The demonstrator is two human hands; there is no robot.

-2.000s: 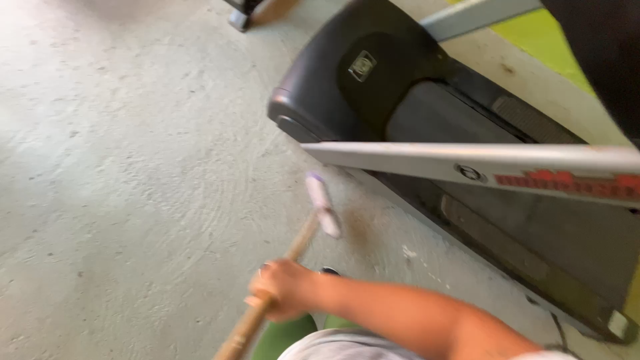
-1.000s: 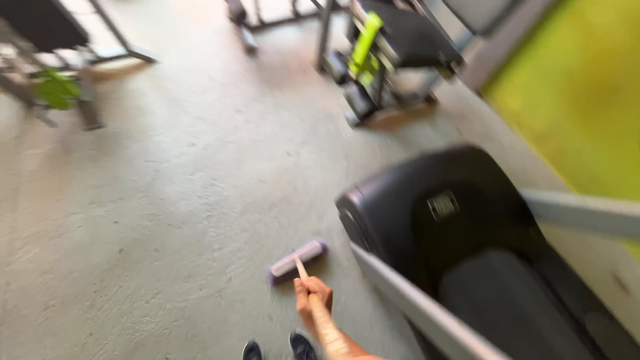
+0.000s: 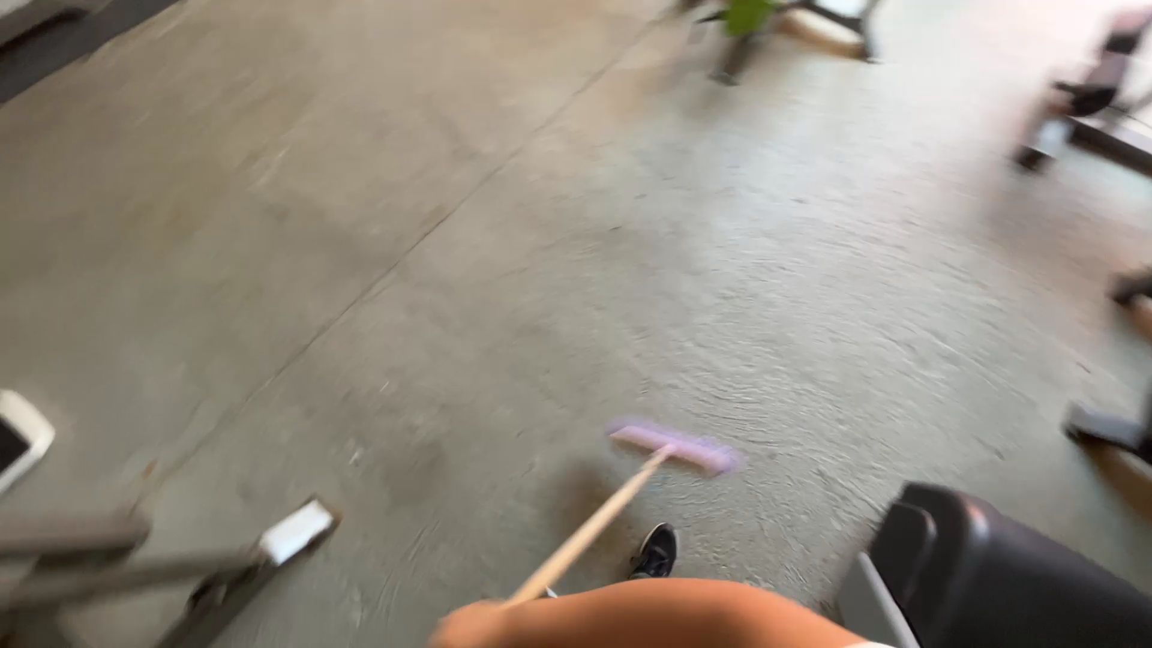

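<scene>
A push broom with a pink and purple head [image 3: 675, 446] rests on the concrete floor, ahead of a dark shoe [image 3: 657, 551]. Its wooden handle [image 3: 589, 531] slants down and left to my right hand [image 3: 472, 624], which is closed around it at the bottom edge. The forearm crosses the bottom of the view from the right. Part of the hand is cut off by the frame. My left hand is not visible.
The black front housing of a treadmill [image 3: 1008, 576] is at the lower right. A metal machine frame [image 3: 180, 571] stands lower left. Other gym equipment legs [image 3: 1044, 144] are at the upper right, and a bench leg with a green part [image 3: 747, 18] is at the top.
The view has swung to the left, so the treadmill now shows only at the lower right. My right hand still holds the broom handle.
</scene>
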